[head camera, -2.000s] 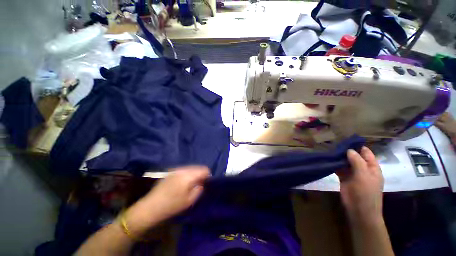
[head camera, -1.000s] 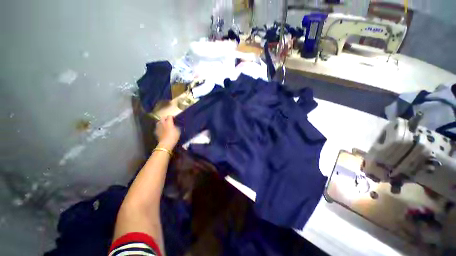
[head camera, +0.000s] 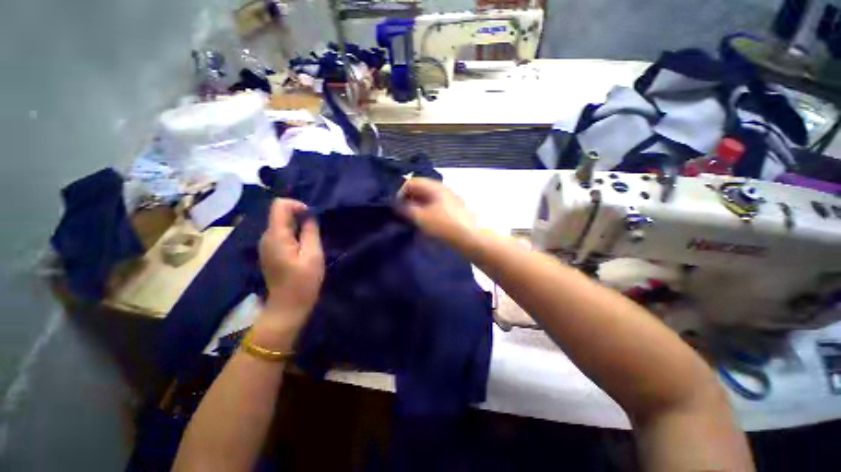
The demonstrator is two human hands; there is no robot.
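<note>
A navy garment piece (head camera: 396, 313) lies on the left part of the white table and hangs over its front edge. My left hand (head camera: 293, 253) grips a navy edge at the upper left of the piece. My right hand (head camera: 432, 207) pinches the same cloth farther right, so the edge spans between both hands. The fingertips are slightly blurred. The lockstitch sewing machine (head camera: 682, 235) stands to the right, and my right forearm crosses in front of its needle area, which is mostly hidden.
Blue-handled scissors (head camera: 743, 378) lie under the machine arm. A red-capped bottle (head camera: 727, 155) and heaped white and navy cut pieces (head camera: 659, 115) are behind it. A crumpled plastic bag (head camera: 217, 129) is at the left. Another sewing machine (head camera: 479, 35) stands on the back table.
The view has swung left, then partly back right. My left hand has moved from the garment's left edge to its upper part. My right hand, out of view one second ago, now holds the cloth too.
</note>
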